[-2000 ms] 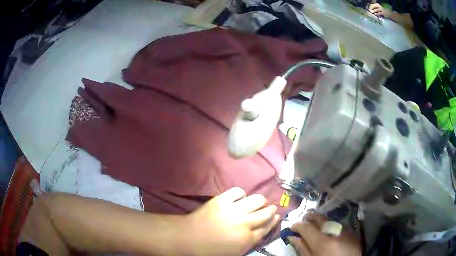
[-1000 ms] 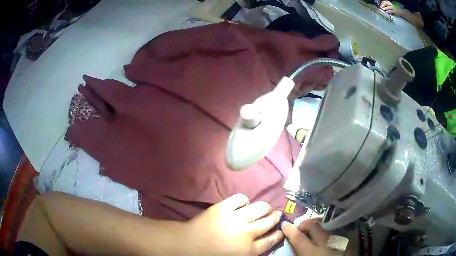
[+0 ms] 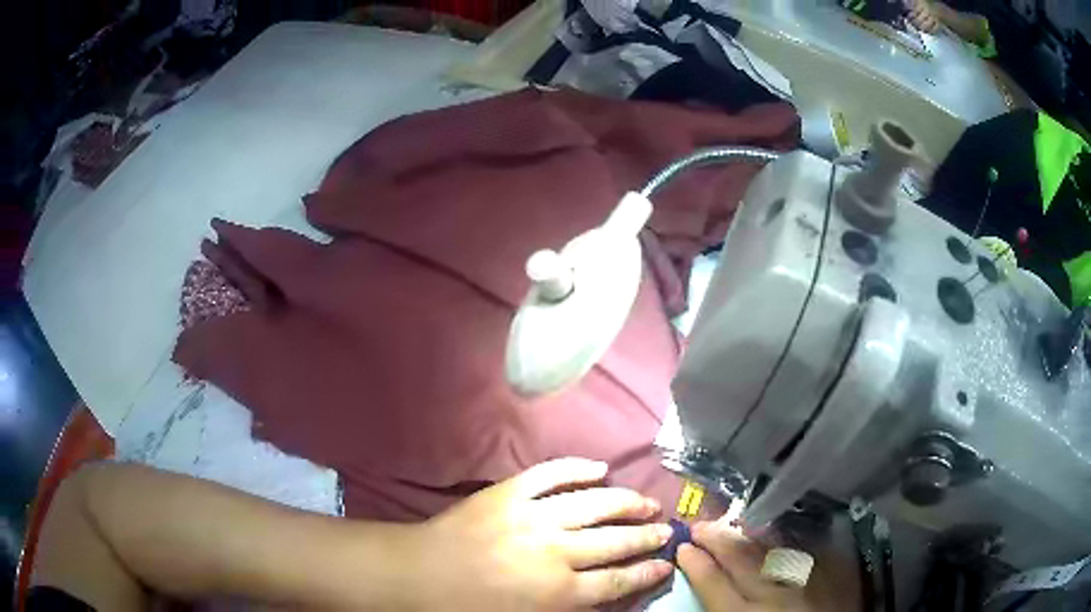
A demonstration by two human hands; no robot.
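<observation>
Maroon lining fabric [image 3: 395,323] lies spread over the table, with a flecked tweed part [image 3: 212,294] showing at its left edge. My left hand [image 3: 550,544] lies flat on the lining's near edge, fingers slightly spread towards the needle. My right hand [image 3: 748,574] is at the bottom, partly cut off and partly behind a beige knob [image 3: 787,567]; its fingertips meet a small dark blue piece at my left fingertips. Whether it grips the cloth is hidden. The sewing machine head [image 3: 837,323] stands over the fabric's right end, with a yellow mark [image 3: 690,499] by the presser foot.
A white sewing lamp [image 3: 577,313] hangs over the lining. The white table [image 3: 144,227] extends left, with an orange basket [image 3: 74,448] at its lower left edge. Black, white and grey scraps [image 3: 670,54] lie behind. Neon green and black pieces [image 3: 1059,167] are at the right. Another person's hand [image 3: 921,16] shows at the top.
The view has shifted, so the machine and lamp appear further left. My right hand has come close to my left fingertips, by the small dark blue piece. The lining lies nearly the same.
</observation>
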